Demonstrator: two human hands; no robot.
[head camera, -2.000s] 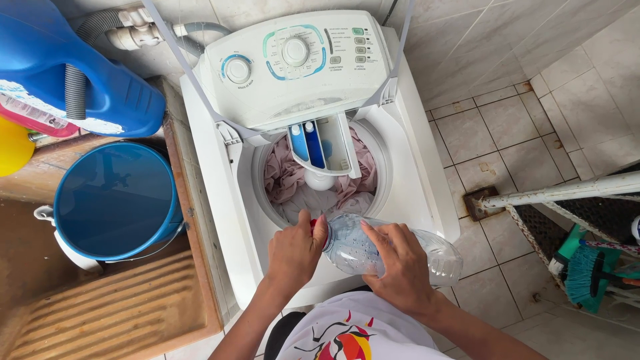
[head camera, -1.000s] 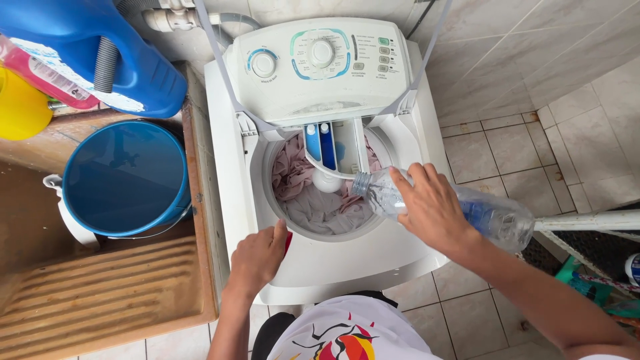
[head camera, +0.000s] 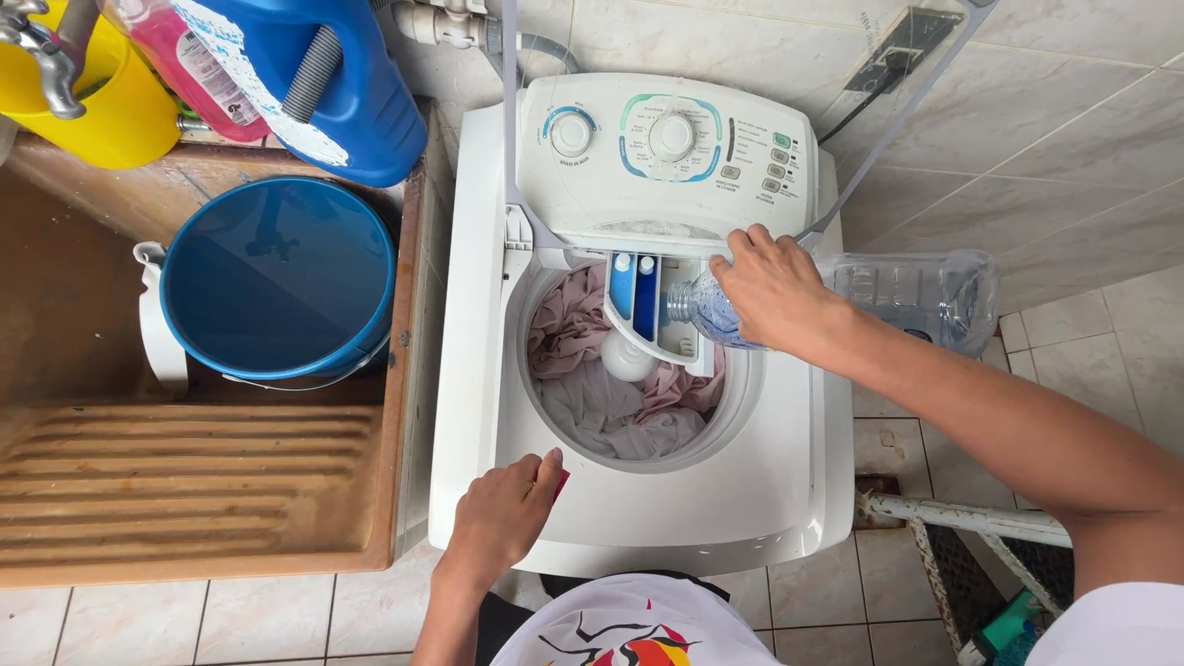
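Observation:
My right hand (head camera: 772, 287) grips a clear plastic bottle (head camera: 911, 291) near its neck. The bottle lies nearly level, its uncapped mouth over the right compartment of the dispenser drawer (head camera: 680, 350). Blue liquid shows in the drawer's left compartments. My left hand (head camera: 509, 509) is closed on a small red cap (head camera: 561, 485), mostly hidden by the fingers, above the front of the white top-loading washing machine (head camera: 684, 518). Pink and white clothes (head camera: 601, 407) lie in the drum under the drawer. The lid stands raised.
At the left, a blue bucket (head camera: 277, 368) of liquid stands in a brown laundry sink (head camera: 400, 416). A blue jug (head camera: 388, 120), a pink bottle (head camera: 208, 74) and a yellow container (head camera: 129, 120) stand behind it. A rusty metal frame (head camera: 967, 520) is at the lower right.
The red cap has come off the bottle into my left hand. My right hand has brought the bottle's mouth to the dispenser drawer. My left hand has moved away from the bottle.

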